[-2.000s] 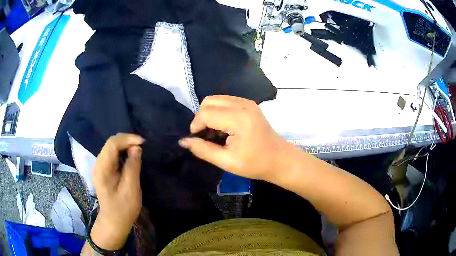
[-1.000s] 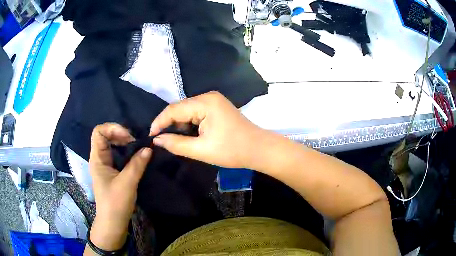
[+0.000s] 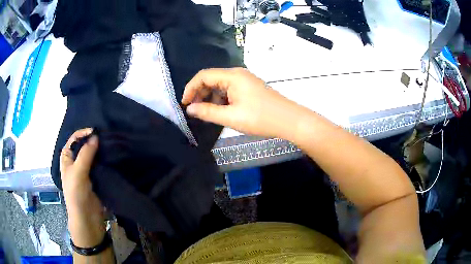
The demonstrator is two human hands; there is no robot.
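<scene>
The large black garment piece (image 3: 150, 154) drapes from the white machine table over its front edge towards the lap. A white pocket bag (image 3: 150, 77) with overlocked edges lies on the black cloth. My left hand (image 3: 80, 170) pinches the black cloth between thumb and fingers at its left side. My right hand (image 3: 232, 100) has thumb and forefinger together at the black cloth beside the pocket bag's right edge; the pinched part is mostly hidden by the fingers.
Small black strips (image 3: 310, 33) and a ragged black pile lie behind the table's middle. The machine's needle area (image 3: 258, 10) is at the top. An edge ruler (image 3: 289, 149) runs along the front. Red-handled snips (image 3: 454, 98) are at the right end.
My hands, close together at the cloth a second ago, are now apart: the left lower and further left, the right further up. The black cloth is spread between them. The view has shifted slightly.
</scene>
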